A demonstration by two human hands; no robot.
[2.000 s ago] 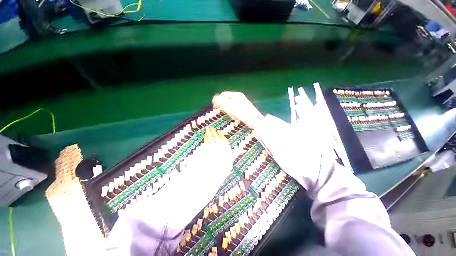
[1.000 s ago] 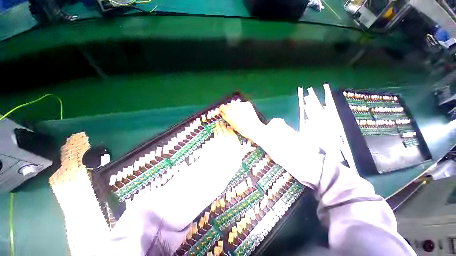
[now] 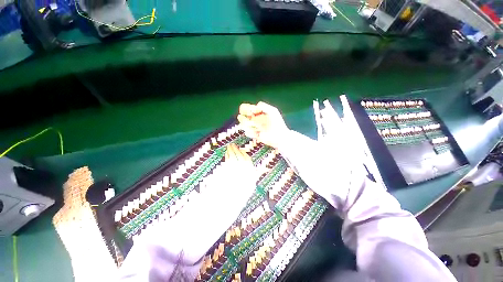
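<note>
Green circuit boards (image 3: 255, 238) stand in slanted rows in the black tray (image 3: 157, 175), with dark leads and pale tabs (image 3: 140, 205) along each row. My left hand (image 3: 238, 157) lies low over the middle rows, overexposed, its fingertips at the upper rows; whether it holds anything cannot be told. My right hand (image 3: 263, 124) is at the tray's far corner, raised a little, fingers curled with fingertips together. Glare hides whether a small piece is between them. My forearms cover part of the boards.
White strips (image 3: 336, 124) lie fanned right of the tray. A second black tray (image 3: 411, 177) with boards is at far right. Tan sheets (image 3: 77, 206) and a small round black thing (image 3: 98, 193) are at left, beside a pale blower (image 3: 25, 195). A black box (image 3: 281, 16) stands beyond.
My right hand has lifted slightly off the row at the far corner and its fingers have curled in. My left hand stays about in place over the boards. The view has shifted a little.
</note>
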